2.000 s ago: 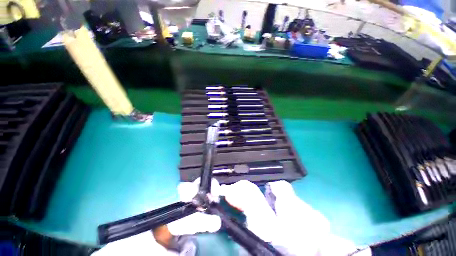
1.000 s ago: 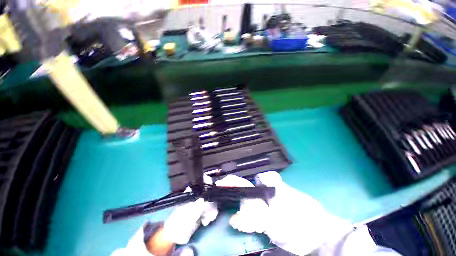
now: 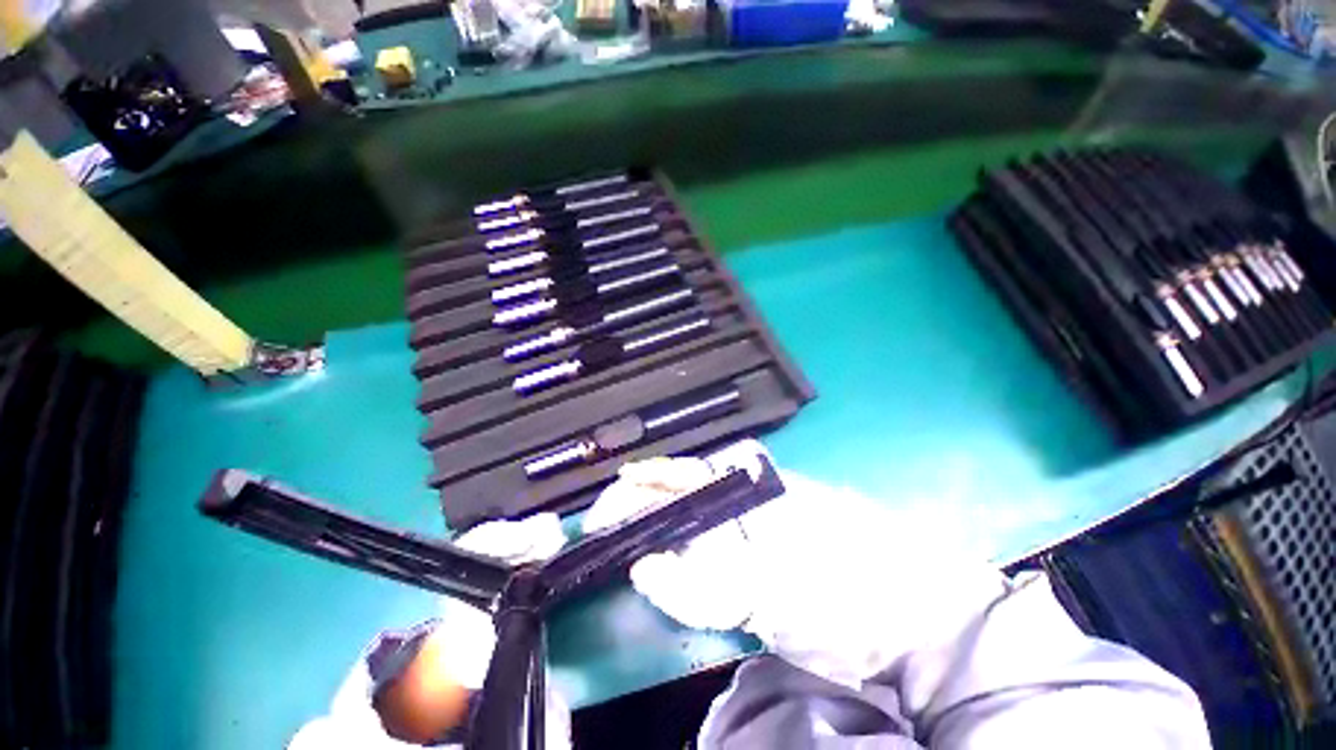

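Note:
A black folding stand [image 3: 523, 589] with three spread arms is held over the green bench. My left hand [image 3: 506, 545], in a white glove with bare skin at the wrist, holds it near the hub, partly hidden behind the arms. My right hand [image 3: 703, 535], also in a white glove, is closed around the arm that points right. Just beyond my hands, a black grooved tray [image 3: 506, 403] holds several parallel black-and-silver rods. One rod [image 3: 623, 435] with an oval fitting lies apart from the others in the near groove.
Stacked grooved trays stand at right [image 3: 1055, 308] and at the left edge [image 3: 52, 542]. A yellow-taped upright [image 3: 125, 264] rises at upper left. A blue bin [image 3: 787, 21] is on the back shelf. A perforated grey tray [image 3: 1289, 535] is at lower right.
The stand has turned in my hands: one arm now points toward me instead of toward the tray. The view has shifted, and the tray appears tilted and further left.

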